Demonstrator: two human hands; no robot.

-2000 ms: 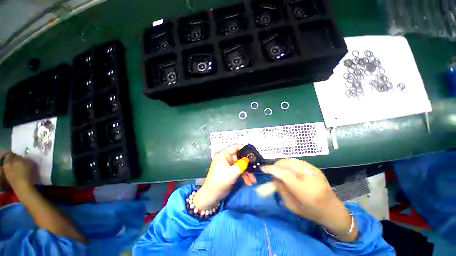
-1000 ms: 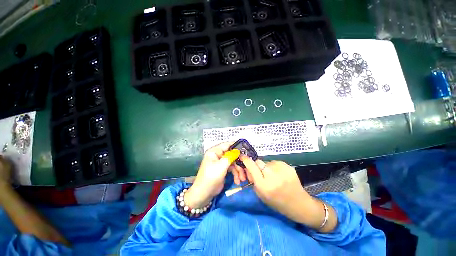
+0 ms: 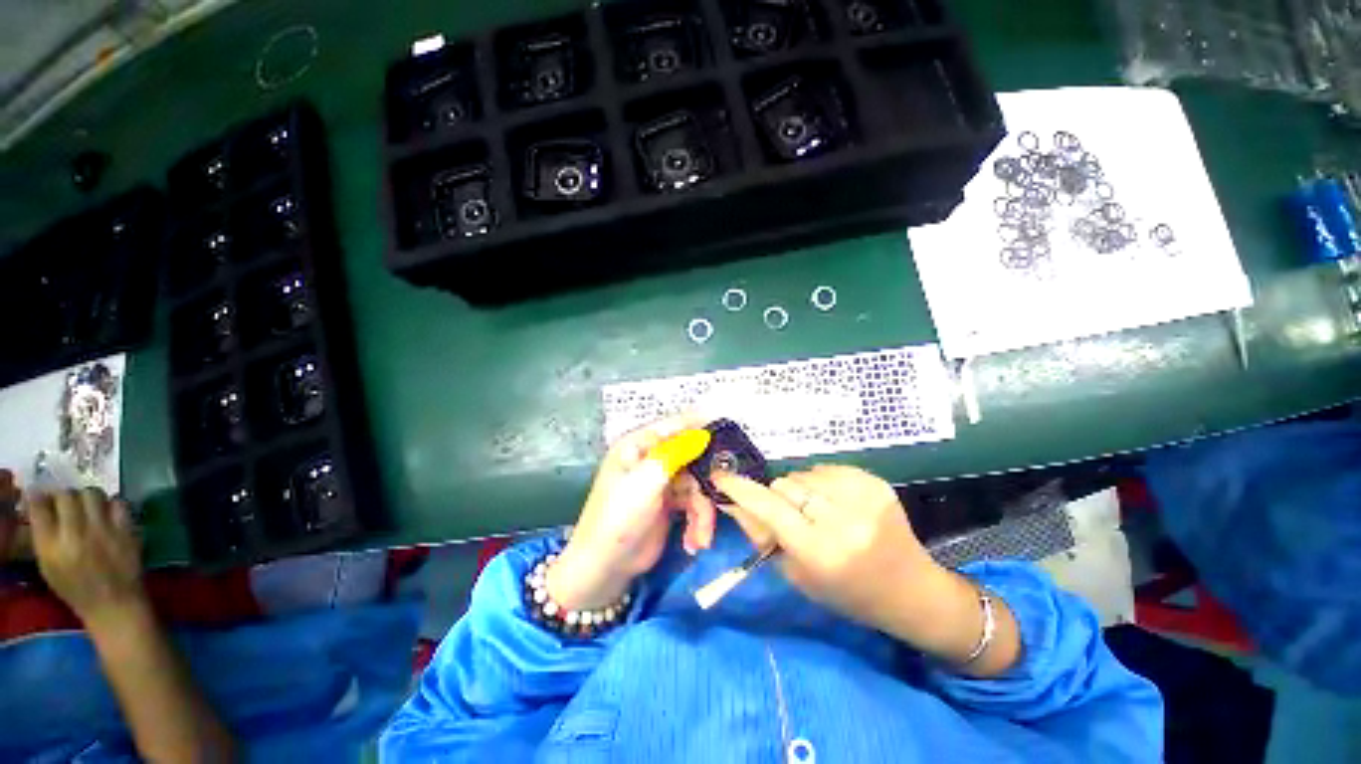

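Note:
My left hand, with a yellow finger cot on one digit, holds a small black camera housing by its left side. The round lens ring faces up. My right hand has a fingertip on the housing's lower part and keeps a thin tool with a pale handle in its fingers, pointing down-left. The dot sheet lies just beyond my hands. Several pale rings lie apart on the green mat beyond the sheet.
A stacked black foam tray with housings stands ahead. Another foam tray lies left. White paper with loose rings lies right, near a blue object. Another person's hand is at the far left, clear plastic trays at the upper right.
My right hand has turned the pale-handled tool down and brought a fingertip onto the housing. The housing remains in my left hand. The neighbour's hand has moved further into view.

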